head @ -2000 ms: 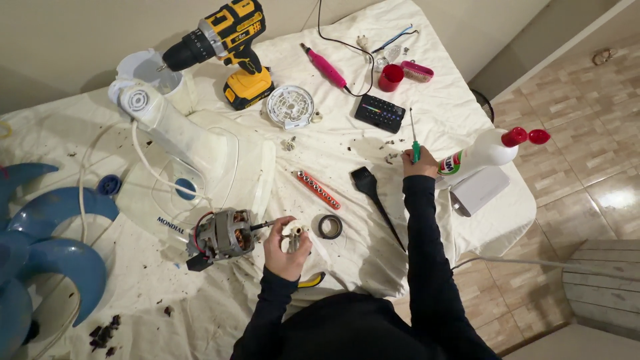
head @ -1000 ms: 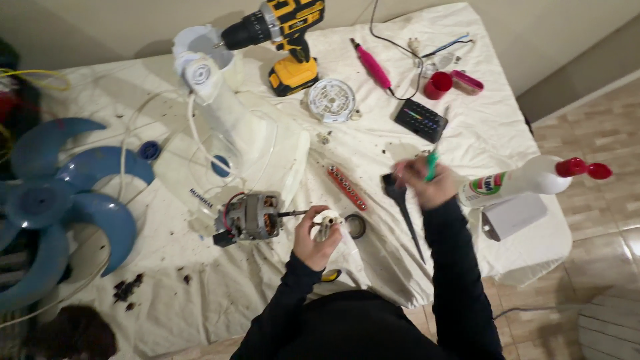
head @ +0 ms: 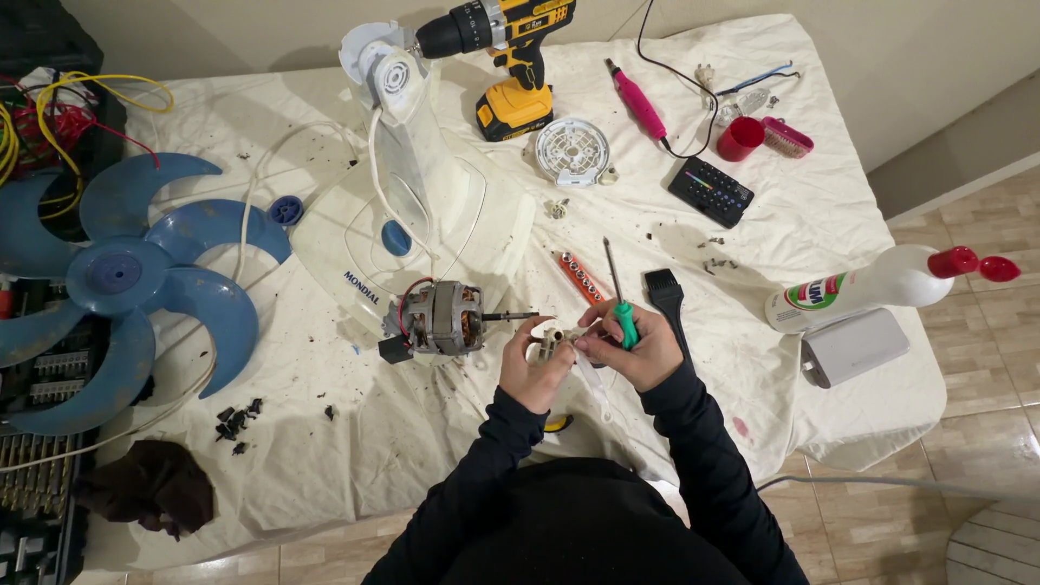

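Note:
My left hand [head: 535, 366] holds a small pale plastic part [head: 552, 344] with a dark round hole. My right hand [head: 638, 345] grips a screwdriver with a green handle [head: 626, 325], its shaft pointing up and away from me; the fingertips touch the pale part. A whitish strip [head: 595, 390] hangs below my fingers; what it is I cannot tell. Just left of my left hand lies a fan motor [head: 444, 318], its metal shaft pointing toward that hand. Behind my hands lies an orange socket rail [head: 579, 279], and a black brush [head: 666, 296] lies right of my right hand.
A fan stand [head: 414, 203], a cordless drill [head: 516, 65] and a round white grille [head: 572, 152] stand or lie behind. Blue fan blades [head: 118, 276] lie left. Right are a white bottle [head: 861, 288], a grey box [head: 855, 348], a black case [head: 711, 192] and a pink rotary tool [head: 639, 101].
My right hand has come from beside the bottle to my left hand, bringing the green screwdriver. My left hand still holds the pale part near the motor shaft. The view has shifted left.

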